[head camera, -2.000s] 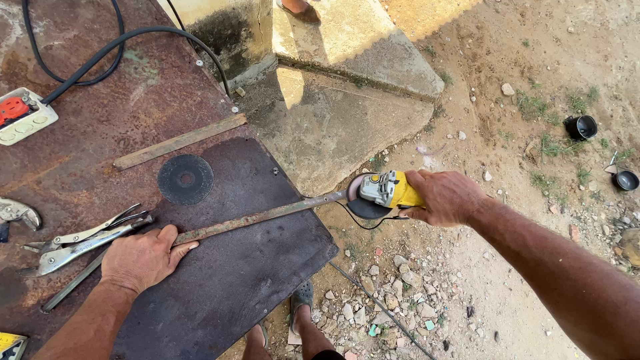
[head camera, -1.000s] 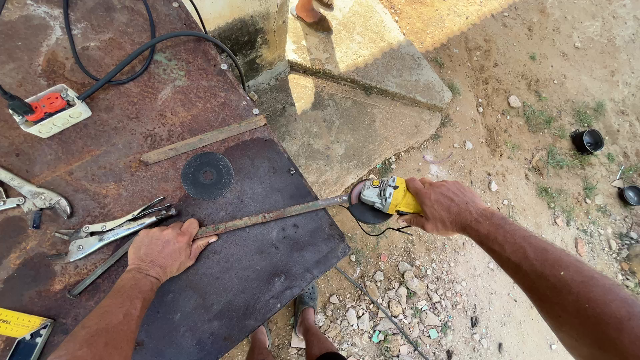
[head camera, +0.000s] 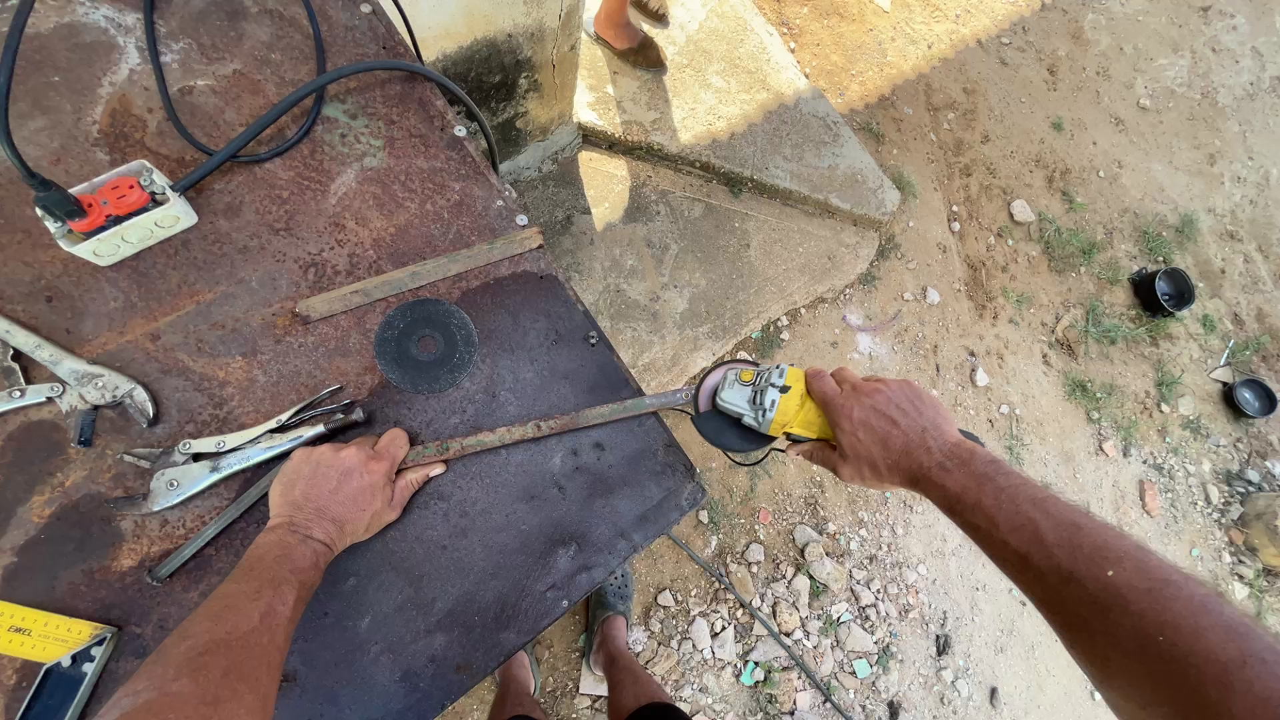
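My left hand (head camera: 345, 490) presses and grips a flat rusty metal bar (head camera: 550, 424) on the dark sheet-metal tabletop. The bar's far end sticks out past the table edge. My right hand (head camera: 880, 425) is closed around a yellow angle grinder (head camera: 775, 402), whose disc (head camera: 722, 410) is at the bar's overhanging end; whether it spins cannot be told. Locking pliers (head camera: 225, 465) lie just left of my left hand, partly over a thin metal rod (head camera: 215, 530). A loose black abrasive disc (head camera: 426, 345) lies flat behind the bar.
A wooden strip (head camera: 420, 274), an outlet box (head camera: 130, 228) with black cables, more locking pliers (head camera: 90, 380) and a yellow square (head camera: 50, 632) are on the table (head camera: 500, 600). Black containers (head camera: 1165, 291) and rubble (head camera: 800, 600) lie on the ground. A person's foot (head camera: 625, 42) is on the concrete.
The view has shifted somewhat, bringing more of the table's left side into sight. Both hands keep their holds on the bar and the grinder, with the disc still at the bar's end.
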